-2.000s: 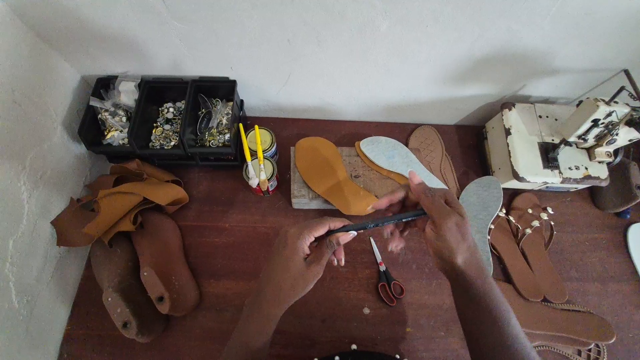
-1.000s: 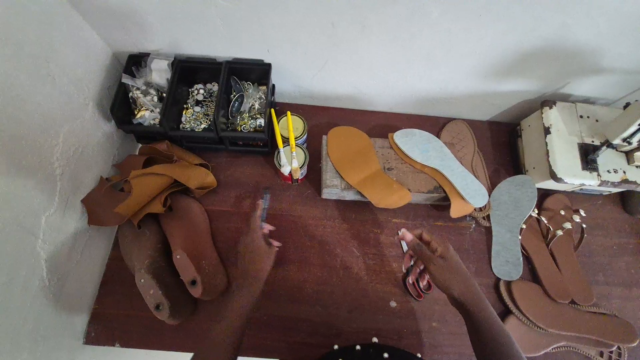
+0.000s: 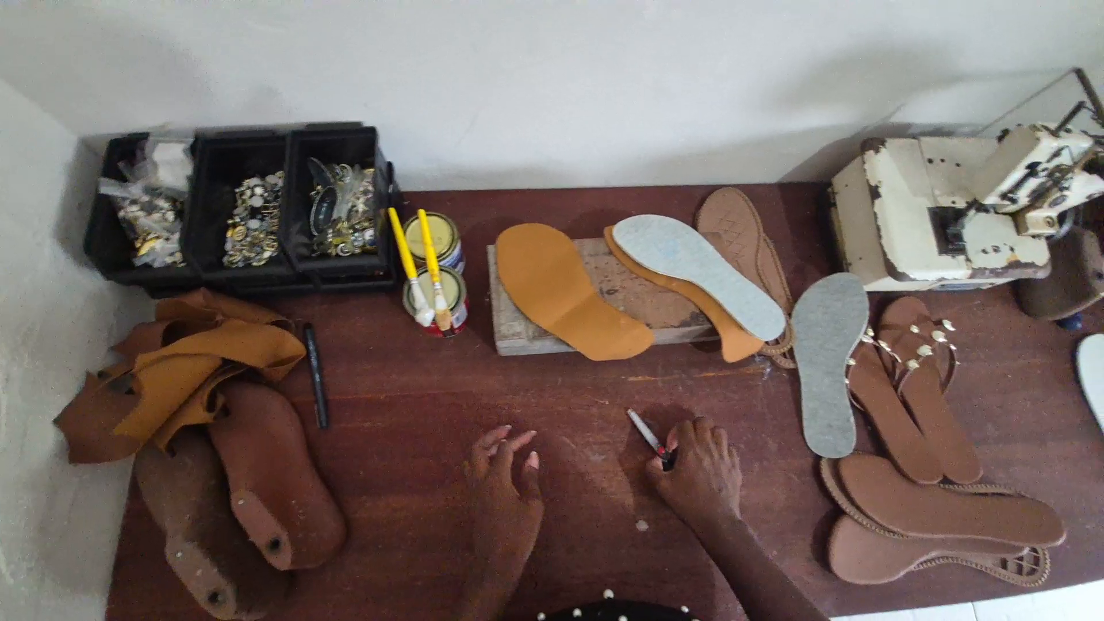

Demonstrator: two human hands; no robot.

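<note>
My right hand [image 3: 700,473] is closed over the handles of the scissors [image 3: 645,431], whose blades point up and left along the tabletop. My left hand [image 3: 503,483] is apart from it, fingers curved and spread, holding nothing. A black marker pen [image 3: 316,376] lies at the left beside folded tan leather scraps [image 3: 207,345]. Beyond my hands, a tan leather sole piece [image 3: 561,293] rests on a wooden board [image 3: 517,342]. A light grey insole [image 3: 699,272] overlaps another tan piece [image 3: 733,341] on the board's right side.
Black bins [image 3: 246,280] of metal fittings stand back left, near two cans [image 3: 448,246] with yellow-handled brushes [image 3: 431,259]. Shoe lasts [image 3: 280,474] lie at left. On the right are a grey insole [image 3: 831,362], sandals [image 3: 931,405], brown soles [image 3: 957,509] and a sewing machine [image 3: 940,207].
The marker was held in both hands two seconds ago; it now lies beside the leather scraps. My right hand has come down onto the scissors. My left hand has moved back from the left, empty.
</note>
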